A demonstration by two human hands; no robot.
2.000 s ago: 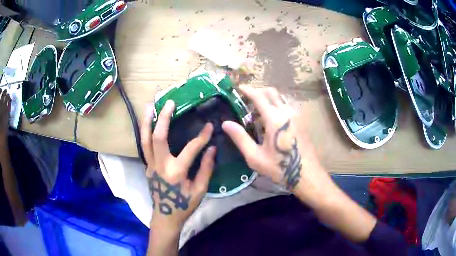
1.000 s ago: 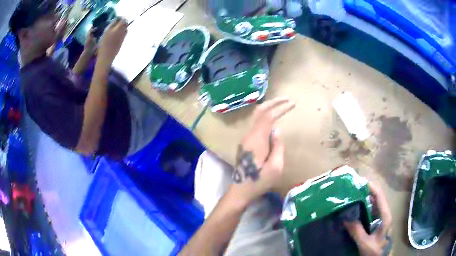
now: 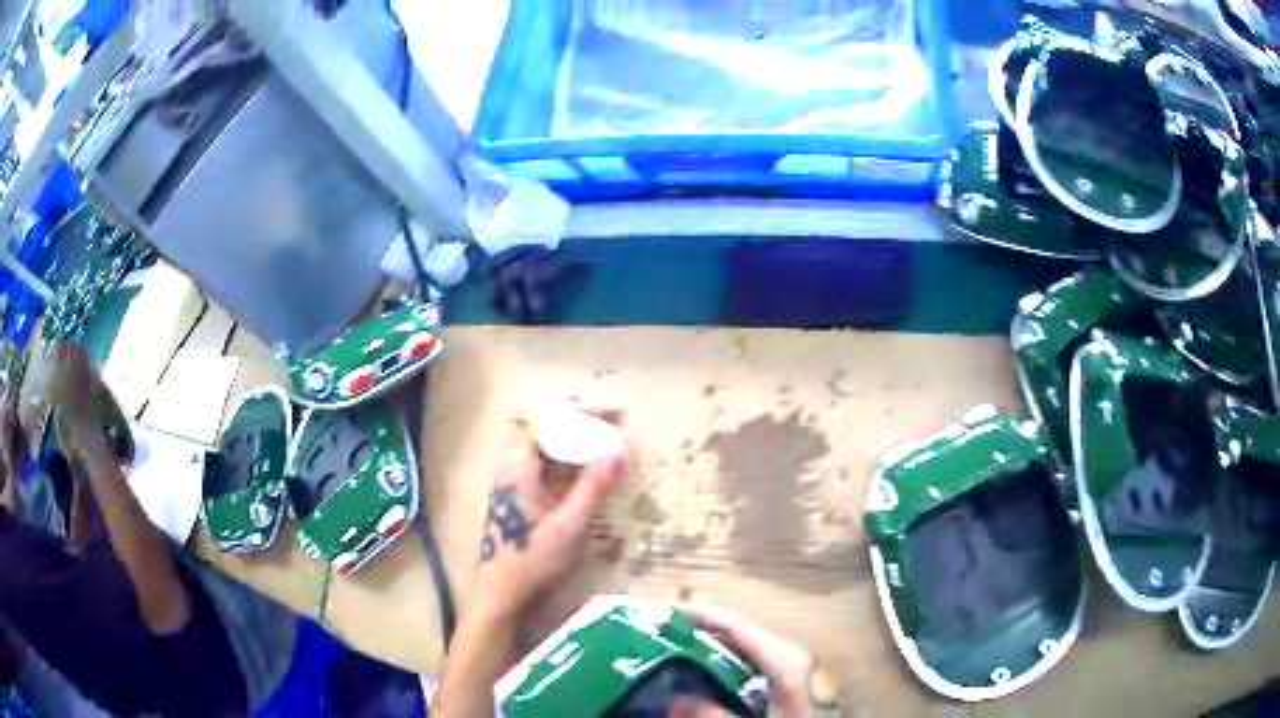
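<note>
My left hand [image 3: 541,505] is closed around the white squeeze bottle [image 3: 576,434], just above the cardboard [image 3: 674,372]; its yellowish tip points left. My right hand [image 3: 758,654] holds a green car body shell [image 3: 597,659] by its right side at the bottom edge of the view. The shell's lower part is cut off by the frame. Part of the right hand shows at the shell's dark recess [image 3: 674,690].
Another shell [image 3: 934,456] lies to the right, beside a pile of overlapping shells [image 3: 1123,407]. Several shells [image 3: 344,512] lie at the left near a black cable and grey metal box [image 3: 274,197]. A blue crate [image 3: 702,166] stands behind. A person's arm [image 3: 120,491] shows at far left.
The view has swung right and up towards the bench's back. My left hand, empty a second ago, has taken the bottle. My right hand still holds the shell.
</note>
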